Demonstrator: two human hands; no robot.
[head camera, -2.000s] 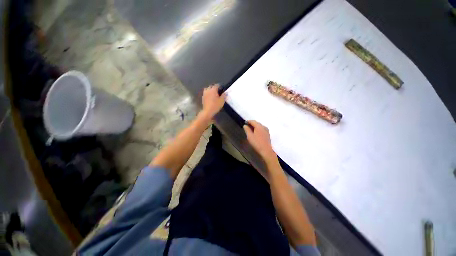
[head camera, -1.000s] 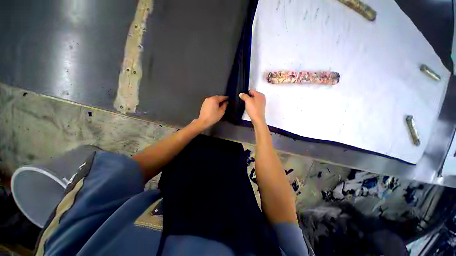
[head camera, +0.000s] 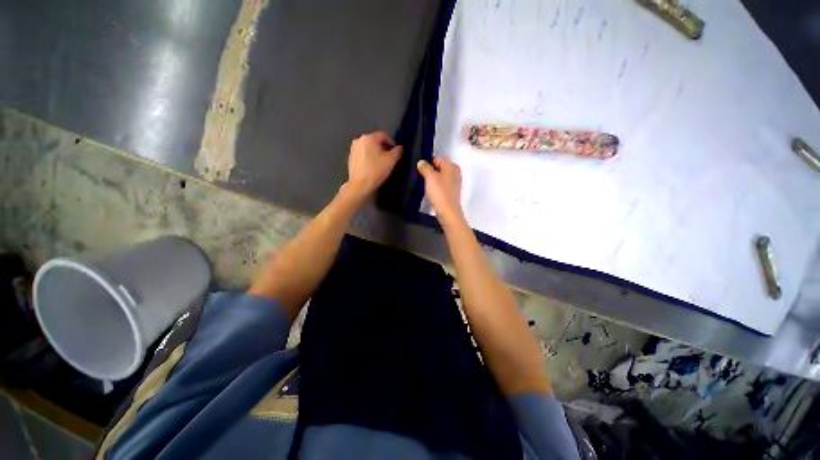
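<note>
The fabric lay, dark layers under white marker paper (head camera: 539, 202), rests on the grey table. Its left end shows a dark fabric edge (head camera: 412, 135). My left hand (head camera: 370, 163) is at the outer side of this edge, its fingers curled and pinching the dark fabric; the fingertips are partly hidden. My right hand (head camera: 442, 187) is at the near left corner of the paper, thumb and fingers closed on the lay's edge. A reddish speckled weight (head camera: 543, 141) lies on the paper just right of my right hand.
Yellow-brown weights lie on the paper at the top (head camera: 672, 16), far right (head camera: 806, 154) and lower right (head camera: 768, 267). A grey-white bin (head camera: 166, 283) lies tilted on the floor at left. Offcuts (head camera: 683, 370) litter the floor at lower right. A yellowish seam (head camera: 225, 99) crosses the table (head camera: 315, 72).
The view has turned, so the lay's left end now runs nearly upright. My hands have moved from its near corner and side to either side of its left-end edge, then slightly apart.
</note>
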